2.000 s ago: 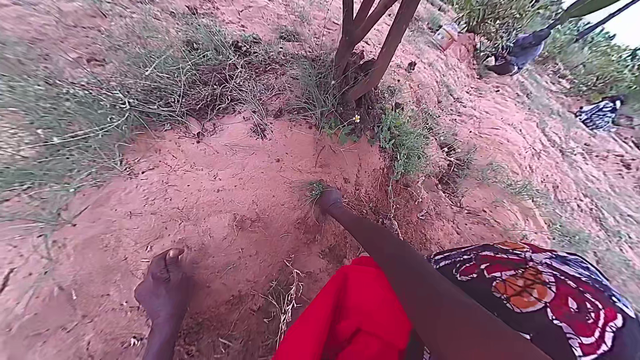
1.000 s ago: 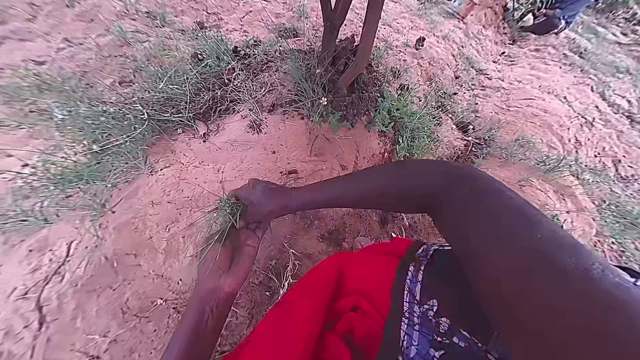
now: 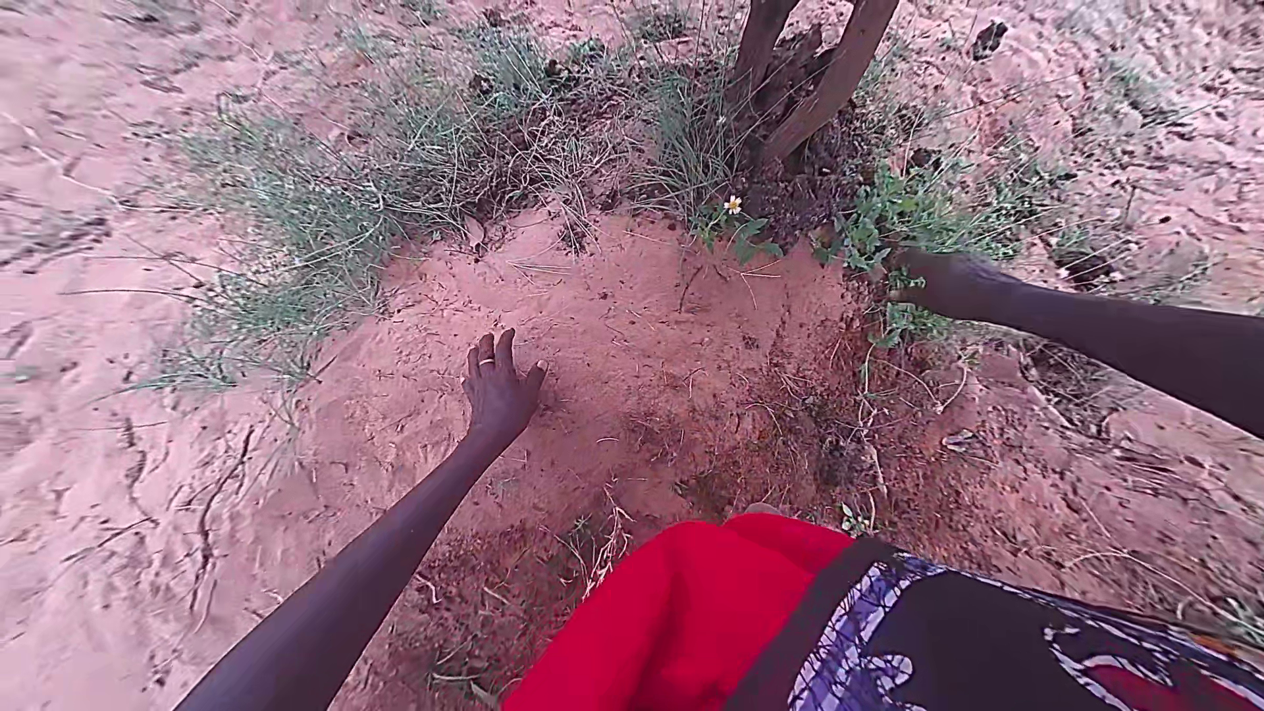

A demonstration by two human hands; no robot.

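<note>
My left hand [image 3: 502, 388], with a ring on one finger, rests palm down on the reddish soil [image 3: 612, 346], its fingers apart and nothing in it. At the right, my right hand [image 3: 943, 283] is among the stems of a leafy green plant [image 3: 879, 219] beside the tree's base. Its fingers are partly hidden by leaves, but they appear closed around the stems. A small white flower with a yellow centre [image 3: 733, 204] grows just left of that plant.
A tree with several thin trunks [image 3: 825, 84] stands at the top right. Grass clumps [image 3: 326, 207] spread to its left. Dry twigs [image 3: 604, 543] lie near the red cloth [image 3: 671, 612] and patterned cloth [image 3: 918, 632] over my lap.
My hands were together around a grass tuft one second ago. They are now apart: the right has moved to the leafy plant, the left lies on the soil, and the tuft is out of the left hand.
</note>
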